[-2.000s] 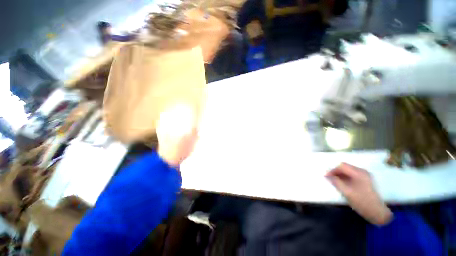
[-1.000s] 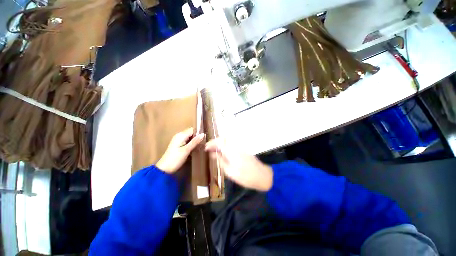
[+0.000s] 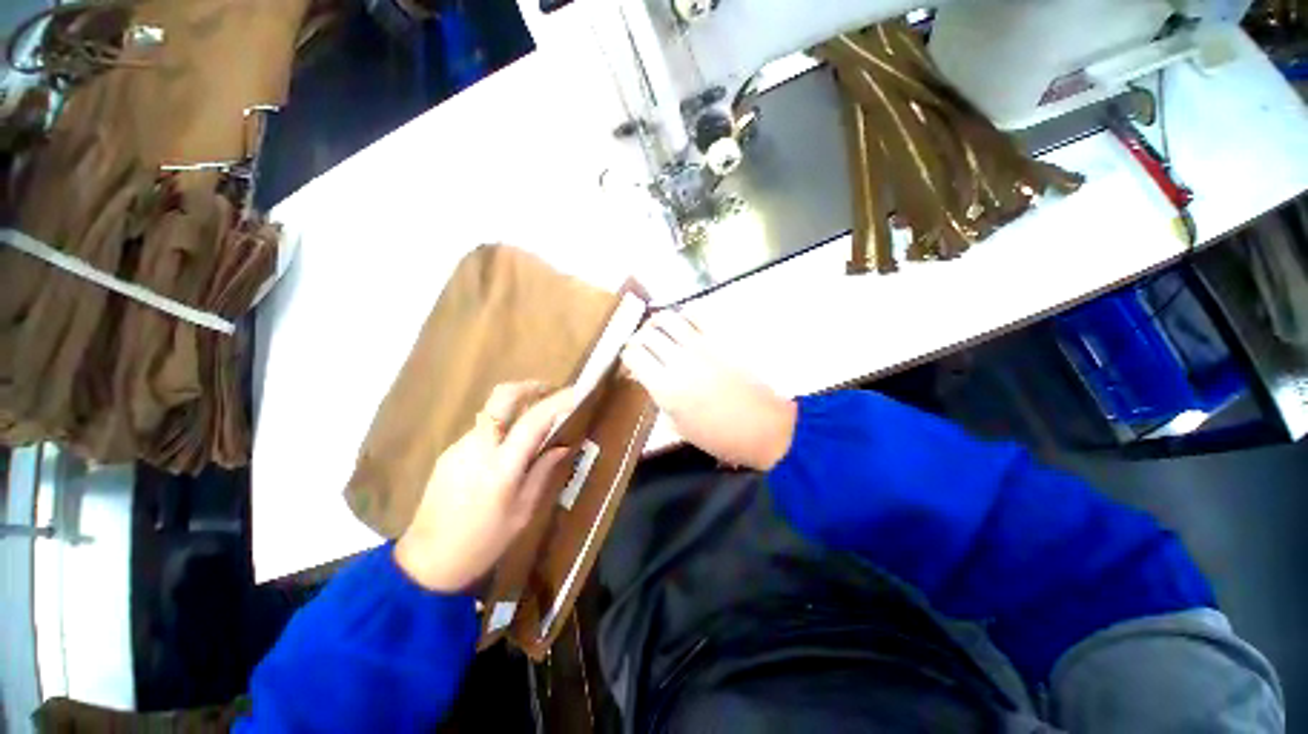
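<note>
A tan-brown fabric panel (image 3: 456,359) lies tilted on the white table in front of me, its right side folded in layers with pale strips and a small white label inside. My left hand (image 3: 495,466) grips the folded layers near their middle, thumb on the pale edge. My right hand (image 3: 703,384) is at the upper end of the folded edge, fingers on the cloth. The needle area of the white sewing machine (image 3: 703,215) is just above my right hand, and nothing of the panel lies under it.
A bundle of brown zippers (image 3: 925,158) lies on the machine bed. A red-handled tool (image 3: 1152,161) lies at the right. A tied stack of brown cloth (image 3: 129,330) hangs at the left. A blue bin (image 3: 1140,359) stands below the table at right. The white table (image 3: 337,273) has its edge near me.
The panel has turned clockwise and its folds are spread, showing the label. My left hand has moved down its folded side. My right hand has moved up to the fold's upper end.
</note>
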